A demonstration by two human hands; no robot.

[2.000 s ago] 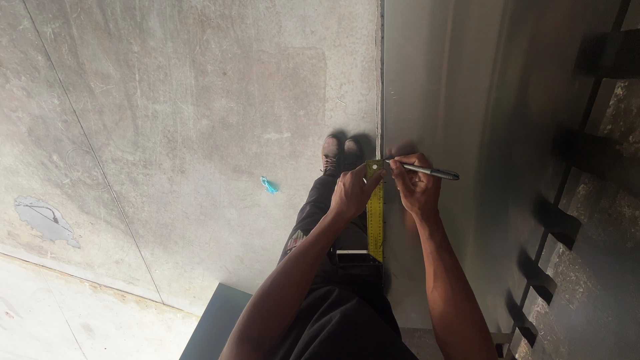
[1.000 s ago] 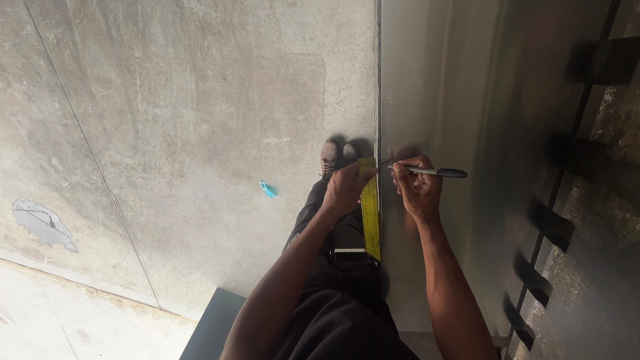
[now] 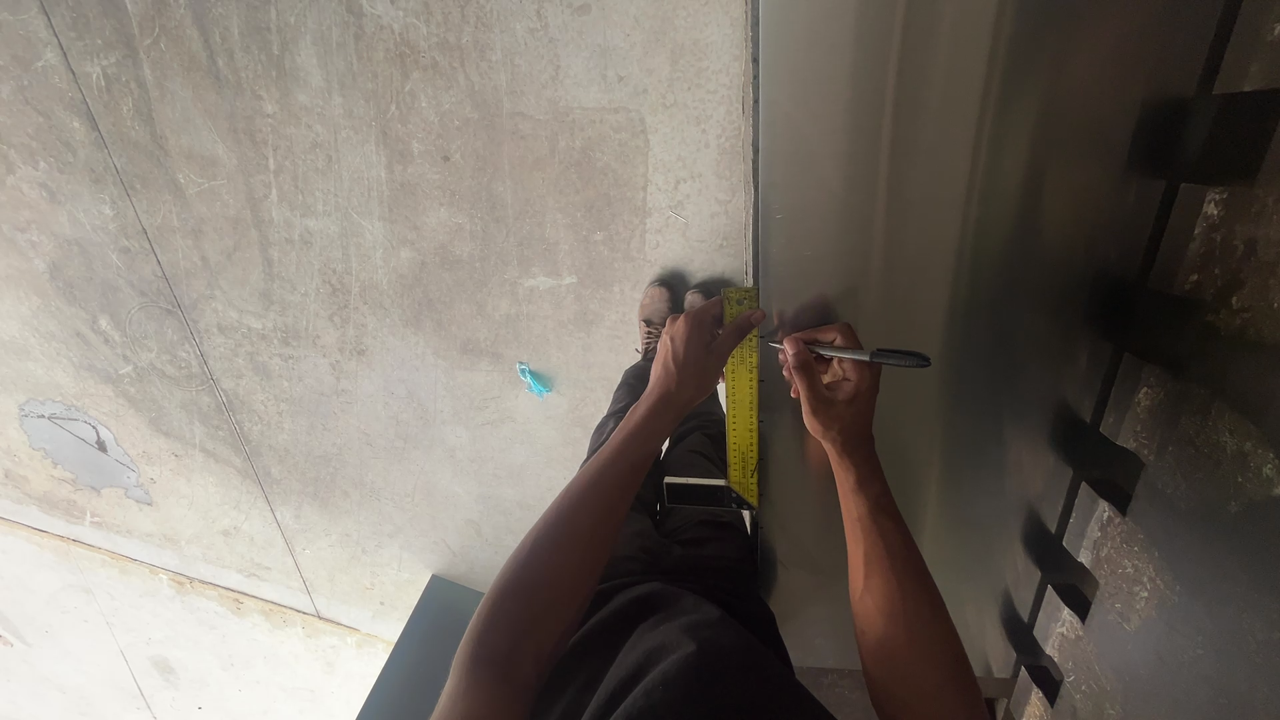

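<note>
My left hand (image 3: 697, 352) grips the far end of a yellow try square's blade (image 3: 742, 400), thumb across its graduated face. The square's dark stock (image 3: 705, 493) lies at the end nearer my body. The blade runs along the left edge of a smooth grey metal sheet (image 3: 920, 200). Over the sheet, just right of the blade, my right hand (image 3: 833, 388) holds a grey marker pen with a black cap (image 3: 880, 356) on its rear end. The pen's tip points left, close to the sheet's edge. Small dark marks show along that edge.
Several dark support arms (image 3: 1095, 460) stick out at the right, beyond the sheet. My shoes (image 3: 660, 305) stand on the concrete floor (image 3: 450, 250) left of the sheet's edge. A blue scrap (image 3: 534, 380) lies on the floor. A dark flat panel (image 3: 425, 640) is at the lower left.
The yellow blade has turned and now lies straighter along the sheet's edge. My left hand has shifted on it. My right hand still holds the pen near the edge.
</note>
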